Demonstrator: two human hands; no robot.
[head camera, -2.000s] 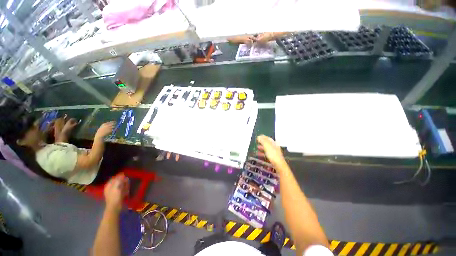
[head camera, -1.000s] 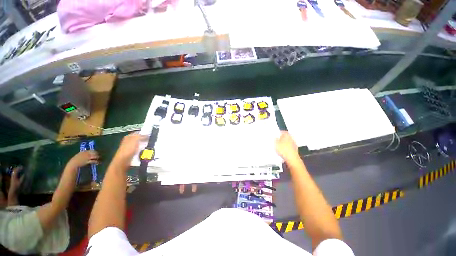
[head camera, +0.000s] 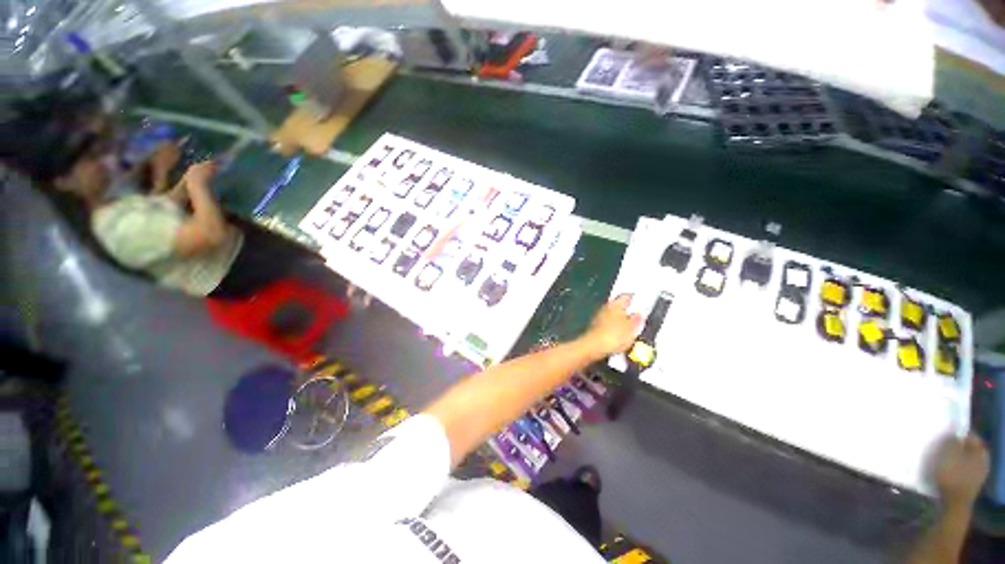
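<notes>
A white foam tray (head camera: 771, 397) lies over the bench at the right. Dark watch pieces, several with yellow squares (head camera: 873, 300), stand in two rows along its back. A long dark watch with a yellow face (head camera: 641, 353) lies at its left edge. My left hand (head camera: 617, 325) grips the tray's left edge beside that watch. My right hand (head camera: 959, 465), blurred, is at the tray's right front corner; its fingers seem to hold the edge. A second foam tray stack (head camera: 441, 311) at the centre left bears two rows of dark watch pieces.
A tray of purple strapped watches (head camera: 548, 424) is low below the bench. A seated person (head camera: 165, 237) is at the left, near a red stool (head camera: 289, 314) and a round blue seat (head camera: 259, 408). Black gridded trays (head camera: 771, 101) stand at the back. A white shelf (head camera: 716, 28) overhangs them.
The tray with yellow-marked pieces has moved right with both hands at its sides, onto the place of the right-hand white stack. The left stack now shows two rows of dark watch pieces.
</notes>
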